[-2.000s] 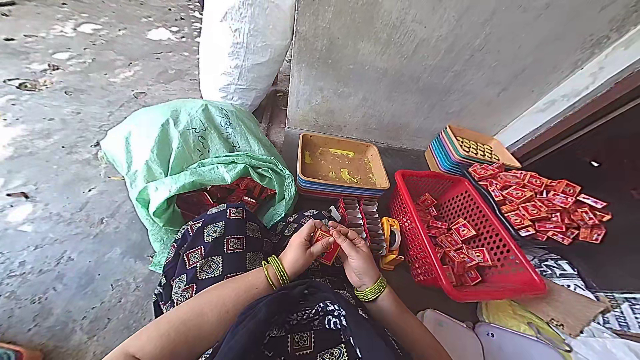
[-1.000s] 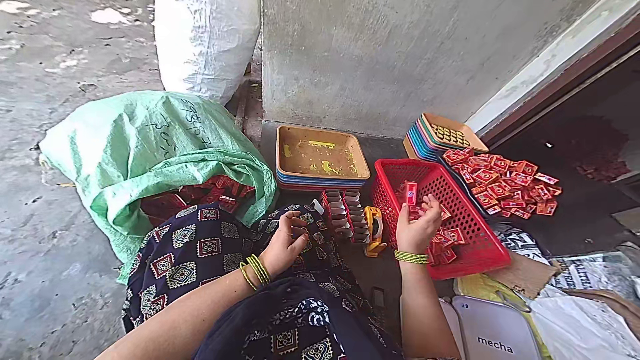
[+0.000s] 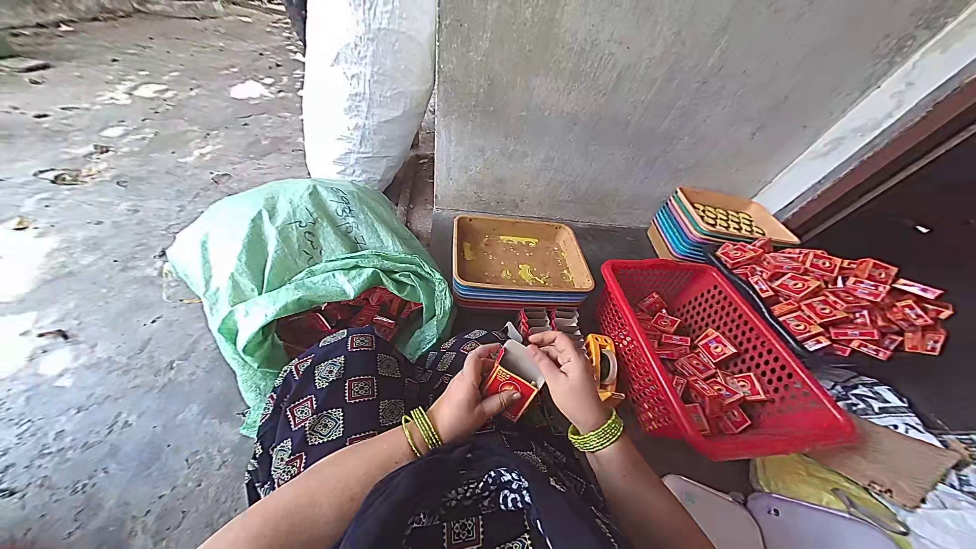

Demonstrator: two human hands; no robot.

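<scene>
My left hand (image 3: 467, 393) holds a small red printed cardboard box (image 3: 512, 386) over my lap, its top flaps raised and pale inside. At the box's upper right edge, the fingers of my right hand (image 3: 568, 374) pinch a flap. Just beyond my hands stand small red cartons with open tops (image 3: 564, 319). Beside my right hand is a yellow tape dispenser (image 3: 604, 366). Several red boxes (image 3: 717, 347) lie in the red plastic basket (image 3: 797, 438) on the right. The box's contents cannot be made out.
A green woven sack (image 3: 305, 229) with red cartons lies at left, a white sack (image 3: 366, 91) behind it. Stacked trays (image 3: 522, 296) stand by the wall. More trays (image 3: 675, 229) stand farther right, near a heap of red boxes (image 3: 862, 297). Plastic lids (image 3: 808, 522) lie at lower right.
My right hand, over the red basket with a small red box a second ago, is now back at my left hand. A box with raised flaps is now in my left hand.
</scene>
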